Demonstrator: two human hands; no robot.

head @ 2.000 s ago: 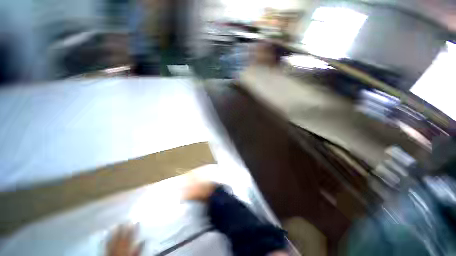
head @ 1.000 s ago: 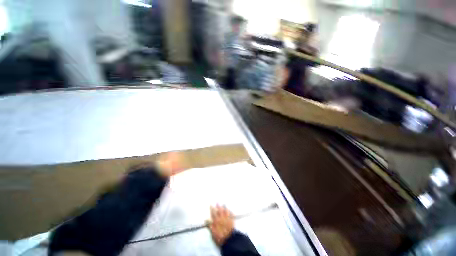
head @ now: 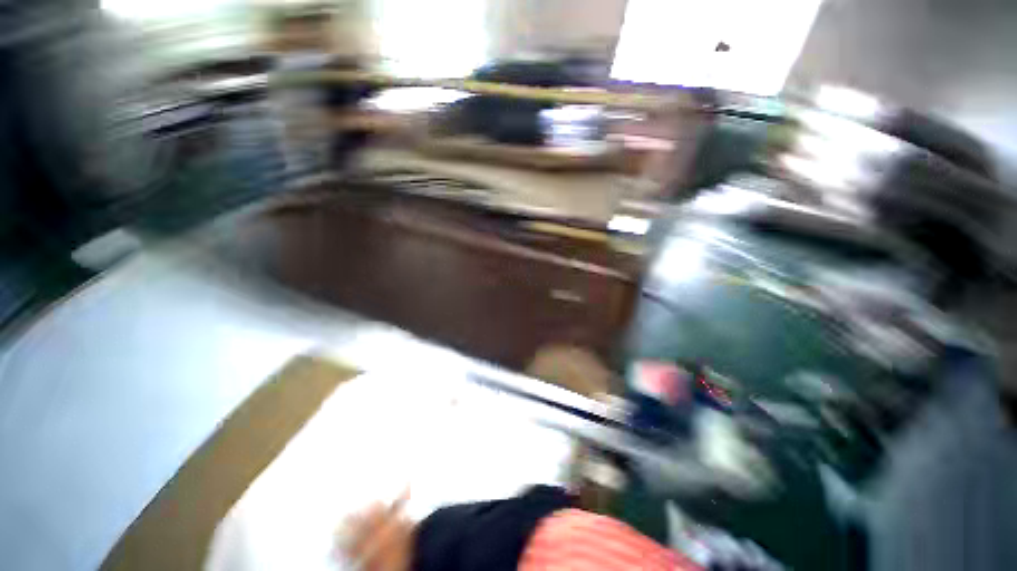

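My right hand (head: 379, 535), blurred, rests on the near white paper sheet (head: 446, 446) at the bottom centre. Its fingers look spread, with nothing visible in them. A dark cuff and a red-striped sleeve reach in from the lower right. A strip of brown cloth (head: 223, 463) shows between this sheet and a larger white sheet (head: 123, 390) on the left. My left hand is not in view.
A long rail (head: 535, 390) runs along the sheets' far edge. Beyond are a dark brown table top (head: 446, 284) and a blurred tan rounded thing (head: 571, 366). A small blue and red thing (head: 660, 381) is at the rail's right end. Scraps litter the green floor (head: 747, 323).
The view has swung right, bringing in the green floor and the rail's end. My left hand, earlier over the brown strip, has left the picture. My right hand now shows lower and further left.
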